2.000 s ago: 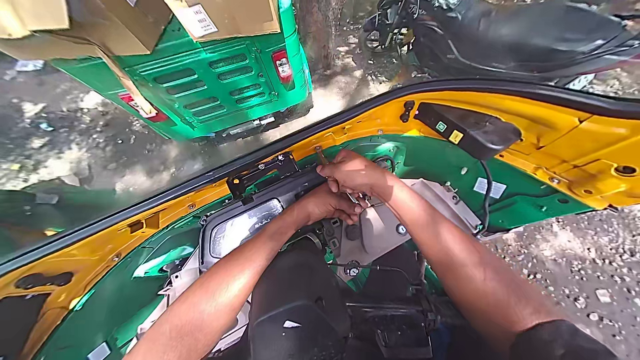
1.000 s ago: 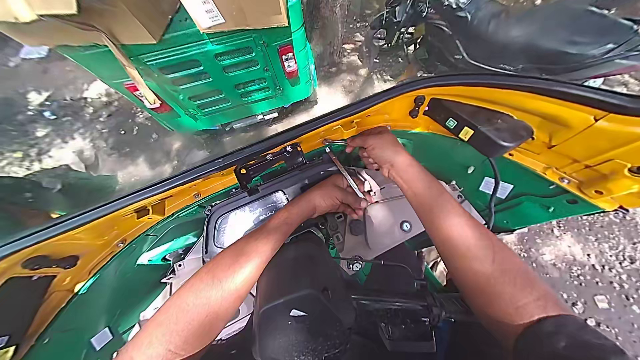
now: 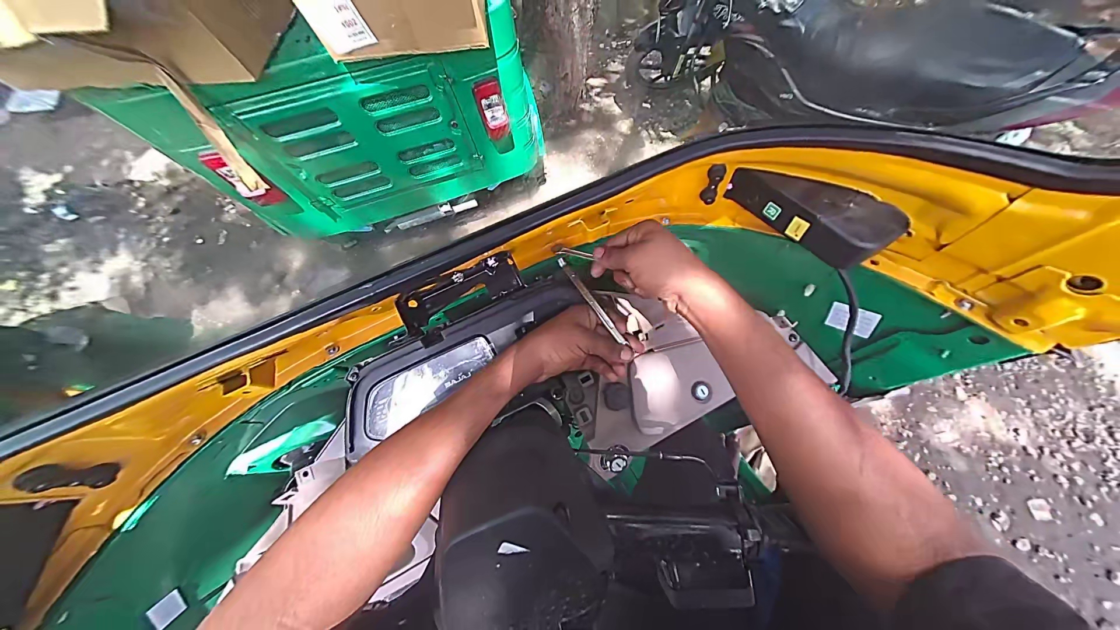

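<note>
My left hand (image 3: pixel 582 346) holds a slim metal wrench (image 3: pixel 592 300), its far end pointing up toward the yellow frame. Above and to the right, my right hand (image 3: pixel 652 262) pinches a thin metal tool (image 3: pixel 575 253), perhaps a hex key, whose tip meets the yellow frame (image 3: pixel 612 217) below the windshield edge. Beneath both hands lies the beige dashboard panel (image 3: pixel 682 385) with a round lock. The instrument cluster (image 3: pixel 429 385) sits left of my left hand. A black metal bracket (image 3: pixel 459 289) is fixed at the frame beside it. My right fingertips partly hide the thin tool.
The black windshield edge (image 3: pixel 350 302) crosses in front. A black wiper motor cover (image 3: pixel 818 214) with a cable is on the right of the frame. Beyond stand a green three-wheeler (image 3: pixel 376 140) bearing cardboard boxes (image 3: pixel 411 26) and a parked motorcycle (image 3: pixel 875 70). The handlebar column (image 3: pixel 525 525) rises close below.
Two seconds ago my hands were close together; my right hand has since moved away from my left, and the wrench between them has come into view.
</note>
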